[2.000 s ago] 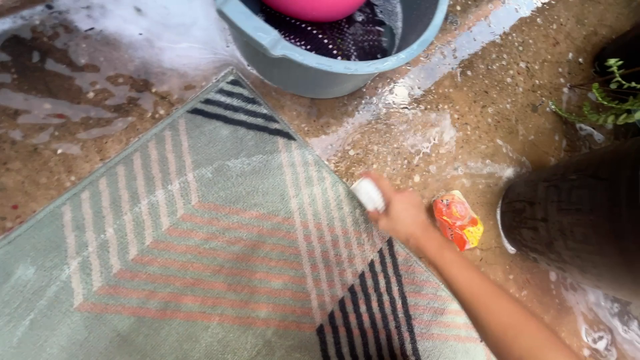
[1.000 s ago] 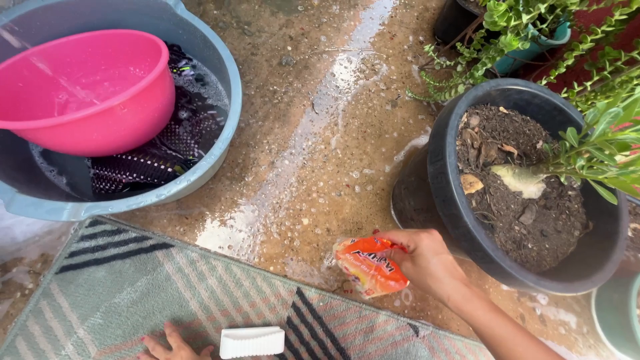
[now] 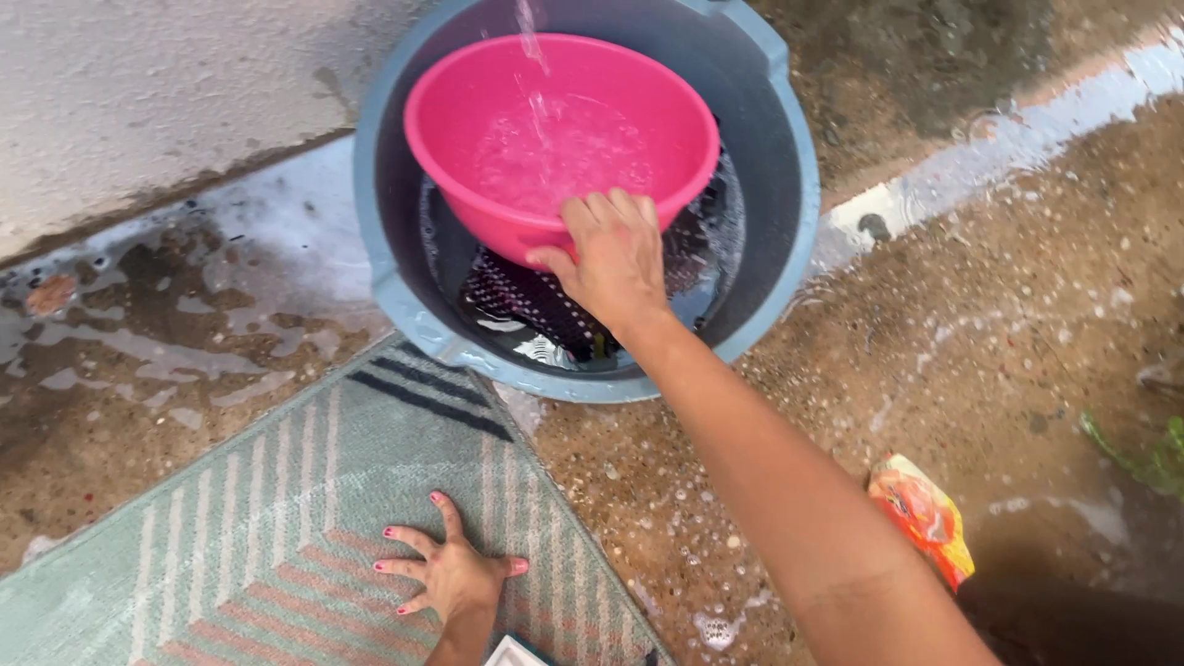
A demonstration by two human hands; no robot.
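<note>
My right hand grips the near rim of a pink plastic bowl, thumb outside and fingers over the edge. A stream of water falls into the bowl, which holds rippling water. Around it stands a blue-grey plastic tub with dark dotted fabric in water. My left hand lies on the striped green rug, palm down and fingers spread. Just below it, the end of a white object shows at the frame's bottom edge.
An orange and yellow packet lies on the wet concrete floor, right of my right forearm. A white wall borders the upper left. Green leaves show at the right edge. Suds and puddles spread over the floor.
My right hand has let go of the orange packet and taken hold of the pink bowl's rim. The view has swung left toward the tub.
</note>
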